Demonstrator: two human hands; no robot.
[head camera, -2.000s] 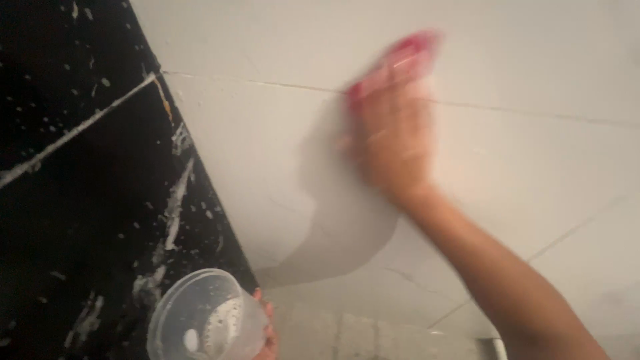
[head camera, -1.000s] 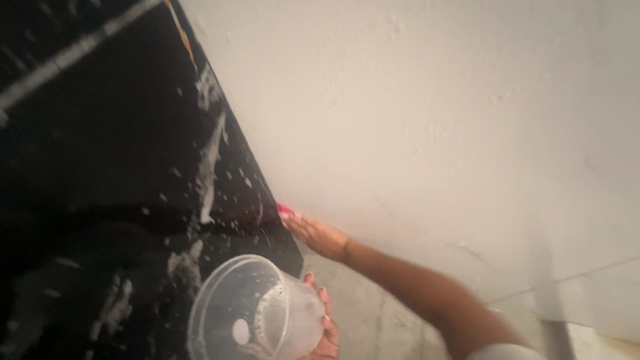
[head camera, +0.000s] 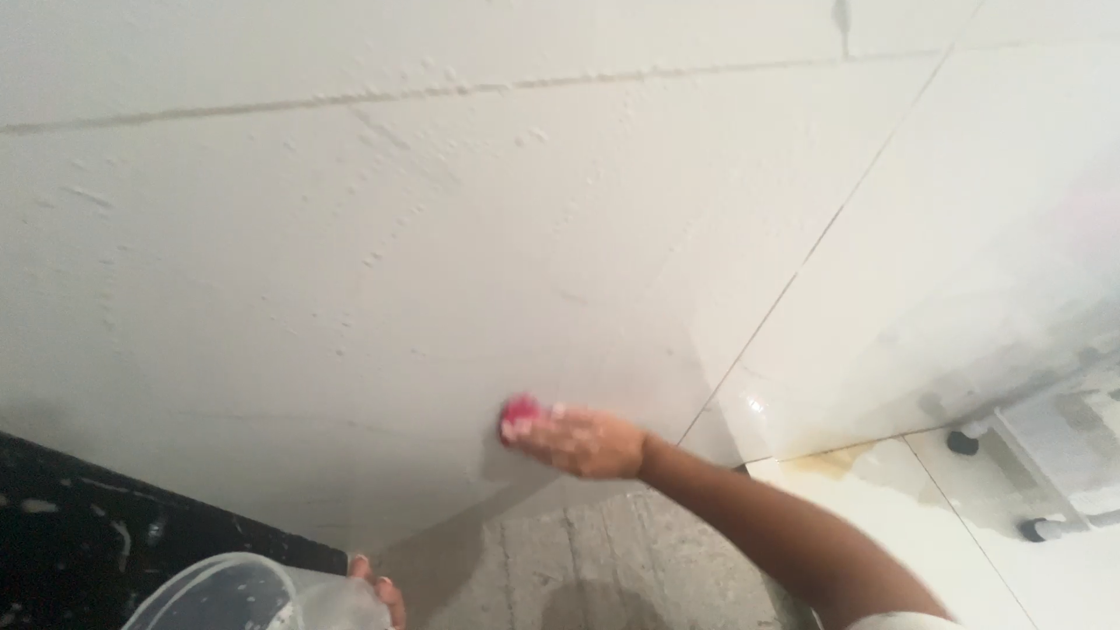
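My right hand (head camera: 582, 442) presses a pink scrubbing pad (head camera: 522, 418) against the white tiled wall (head camera: 437, 289), low down near its bottom edge. The hand is slightly blurred, and its fingers lie over the pad. Droplets and wet streaks mark the wall around and above it. At the bottom left my left hand (head camera: 381, 595) holds a clear plastic tub (head camera: 254, 595) by its side; only the fingertips show past the tub. The tub's lower part is cut off by the frame edge.
A black slab with white marks (head camera: 131, 534) juts out at the lower left. Below is a rough grey floor (head camera: 577, 551). On the right, a white rack with dark feet (head camera: 1059, 455) stands on white tile, near a yellowish-brown stain (head camera: 827, 461).
My right hand with the pink pad has moved away from the black slab's edge, where it was one second ago. The view has swung to the right. The tub remains in my left hand.
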